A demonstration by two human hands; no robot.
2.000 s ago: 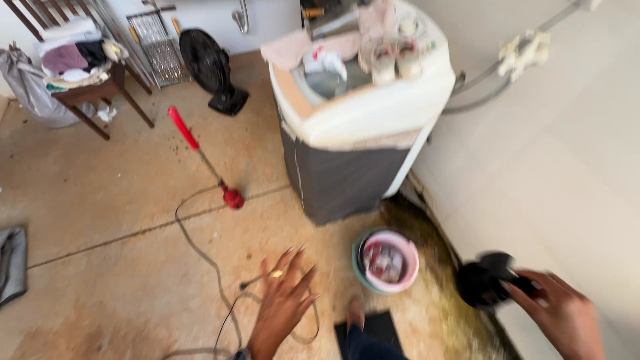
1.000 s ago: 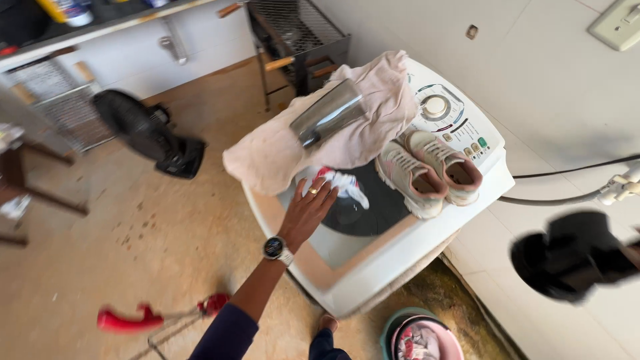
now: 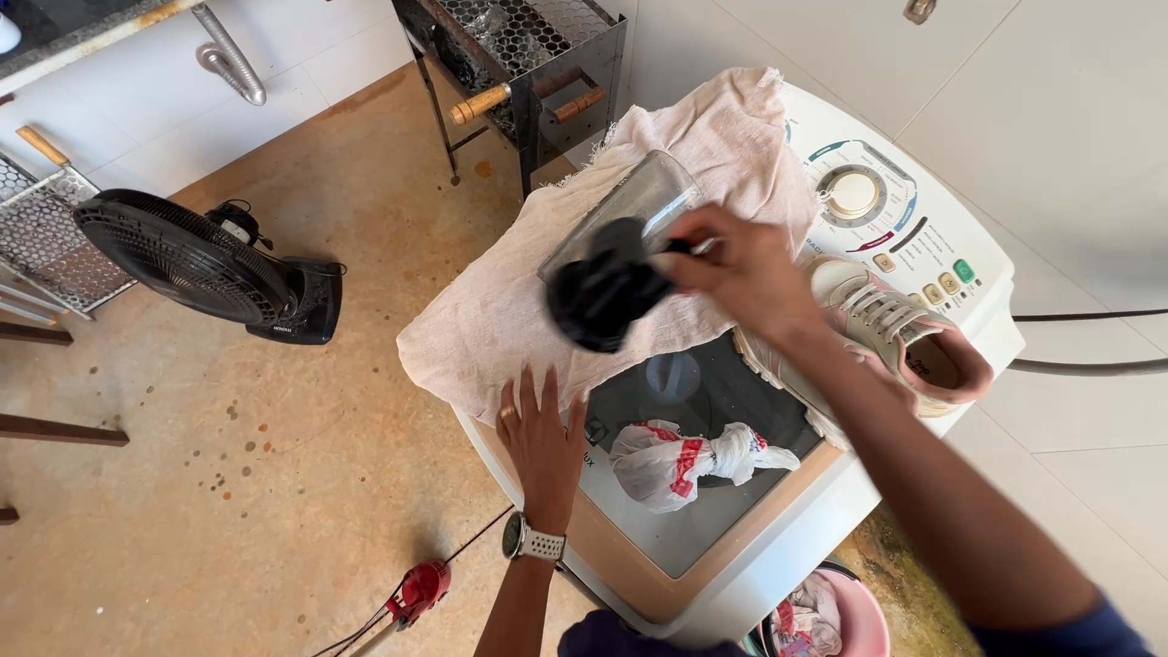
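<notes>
My right hand (image 3: 730, 265) grips a black plastic part (image 3: 607, 287), blurred by motion, above a pale pink cloth (image 3: 493, 310) on a top-loading washing machine (image 3: 721, 584). Partly behind that part, a clear container (image 3: 630, 196) lies on its side on the cloth. My left hand (image 3: 540, 438), with a ring and a wristwatch (image 3: 532, 540), rests with fingers apart on the cloth's near edge. A knotted white and red plastic bag (image 3: 680, 461) sits on the glass lid. Under my right forearm, a pair of sneakers (image 3: 899, 338) stands beside the control panel (image 3: 858, 196).
A black fan (image 3: 192, 255) stands on the floor at left. Behind the washer is a metal grill (image 3: 538, 55) with wooden handles. A red tool (image 3: 420, 589) with a cord lies on the floor below, and a pink bucket (image 3: 862, 611) holding cloths stands at the washer's near side.
The view has moved closer to the washer. My right hand has brought the black part from the right side to over the cloth. My left hand has moved from beside the bag onto the cloth's edge.
</notes>
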